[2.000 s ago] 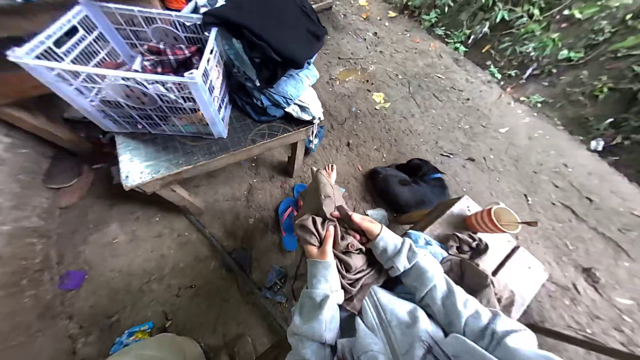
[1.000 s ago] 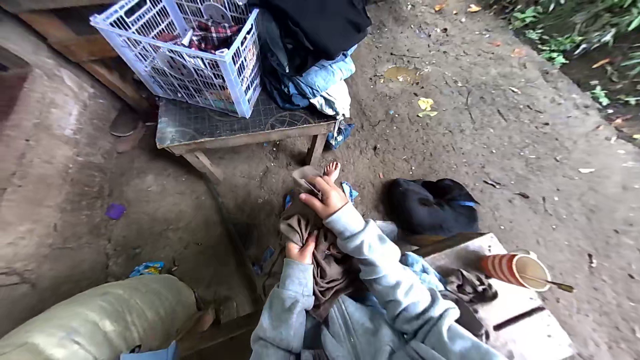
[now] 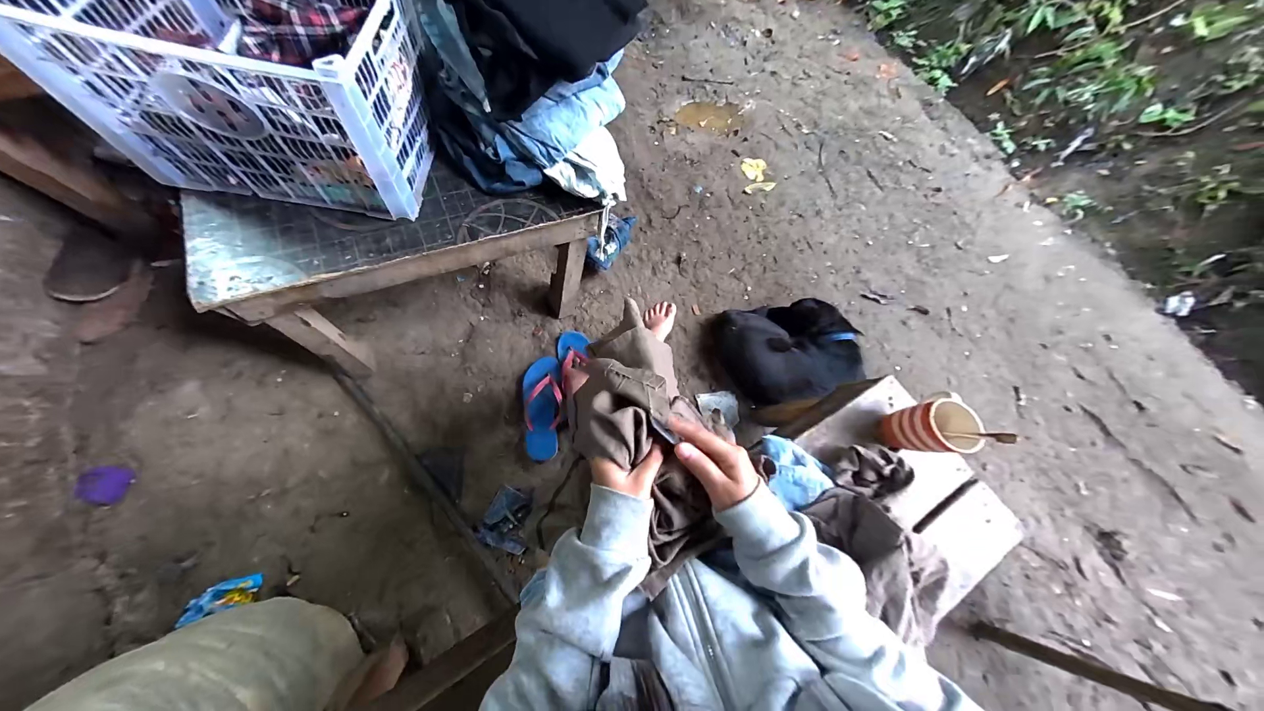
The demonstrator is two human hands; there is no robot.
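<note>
A brown cloth garment (image 3: 632,395) lies bunched over my lap and legs, with a seam or pocket edge showing near its middle. My left hand (image 3: 629,474) grips a fold of it from below. Against the same cloth, just to the right, my right hand (image 3: 713,462) holds its edge with the fingertips; a small dark edge shows at those fingers, too small to name. One bare foot (image 3: 660,319) sticks out beyond the cloth. Blue flip-flops with red straps (image 3: 541,407) are on the ground to the left.
A white plastic crate (image 3: 346,128) of clothes and a pile of garments (image 3: 553,118) stand on a low table (image 3: 395,272). A black dog (image 3: 787,354) lies curled ahead. A striped cup (image 3: 913,427) with a utensil sits on a wooden bench (image 3: 973,553) at right, beside more cloth.
My right hand was raised above the cloth a second ago; now it is lower, close beside my left hand. The far end of the cloth has shifted in shape.
</note>
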